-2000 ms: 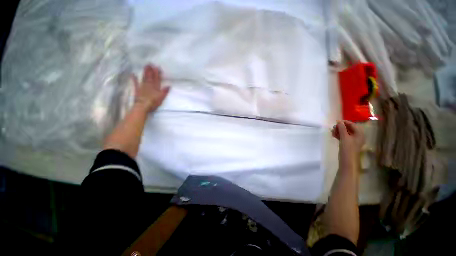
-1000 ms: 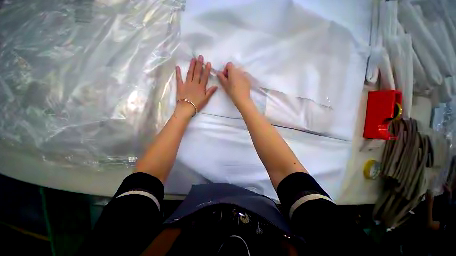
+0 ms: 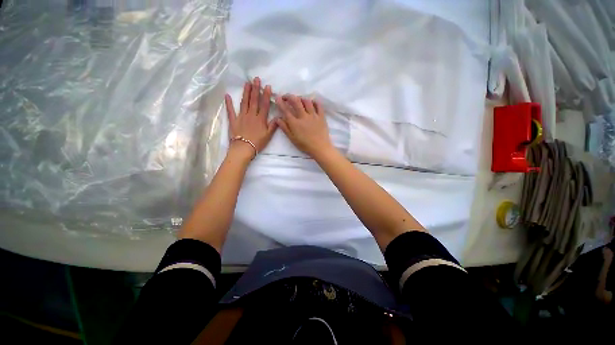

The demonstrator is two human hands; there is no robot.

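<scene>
The white wrapping sheet (image 3: 377, 67) lies folded in front of me, with a beige tint showing faintly through it. It lies on the white work board (image 3: 404, 202). My left hand (image 3: 251, 121) rests flat on the sheet's left part, fingers apart. My right hand (image 3: 303, 123) lies just right of it, fingers bent and fingertips down on the sheet near the fold's edge. The two hands almost touch. Neither hand visibly holds anything. I cannot tell if tape lies under the right fingertips.
Clear poly bags (image 3: 101, 114) cover the left. At right are the red tape dispenser (image 3: 512, 138), a yellow tape roll (image 3: 508, 214), stacked beige tote bags (image 3: 556, 195) and white rolls (image 3: 566, 60). Part of a person's arm (image 3: 605, 273) shows at the right edge.
My right hand has come from beside the dispenser to the sheet's left part. Since a second ago its pinched fingers have spread down onto the sheet. My left hand stays flat there.
</scene>
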